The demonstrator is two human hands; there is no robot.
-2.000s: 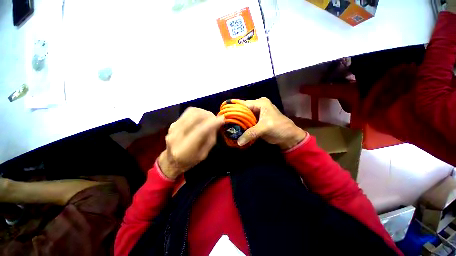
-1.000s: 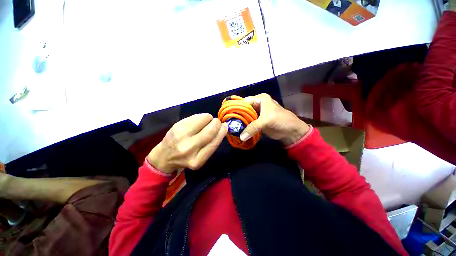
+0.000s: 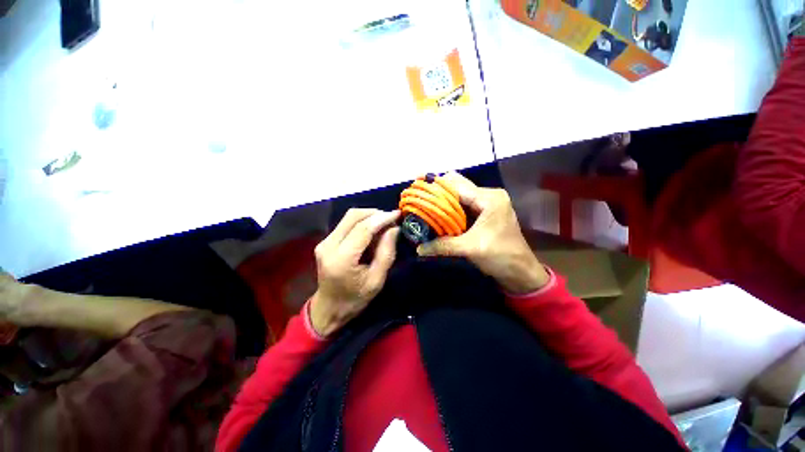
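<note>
A coiled bright orange cord (image 3: 435, 207) is held above my lap, just off the table's front edge. My right hand (image 3: 496, 237) grips it from the right, fingers behind and thumb in front. A black end fitting (image 3: 415, 229) with a pale mark sits at the coil's lower left. My left hand (image 3: 355, 265) is at the left of the fitting, thumb and index finger bent close together near it. Whether they touch or pinch anything is too small to tell. A small dark band shows at the coil's top.
The white table (image 3: 265, 97) holds an orange QR card (image 3: 439, 79), a black phone (image 3: 79, 21) and a printed retail box (image 3: 609, 35). An open brown carton (image 3: 600, 282) and red stool (image 3: 583, 199) are at the right. People's arms show on both sides.
The coil has turned and the fitting's face now looks darker. My left hand has opened slightly and moved down from the fitting. The whole view has shifted, with table items lower and farther right.
</note>
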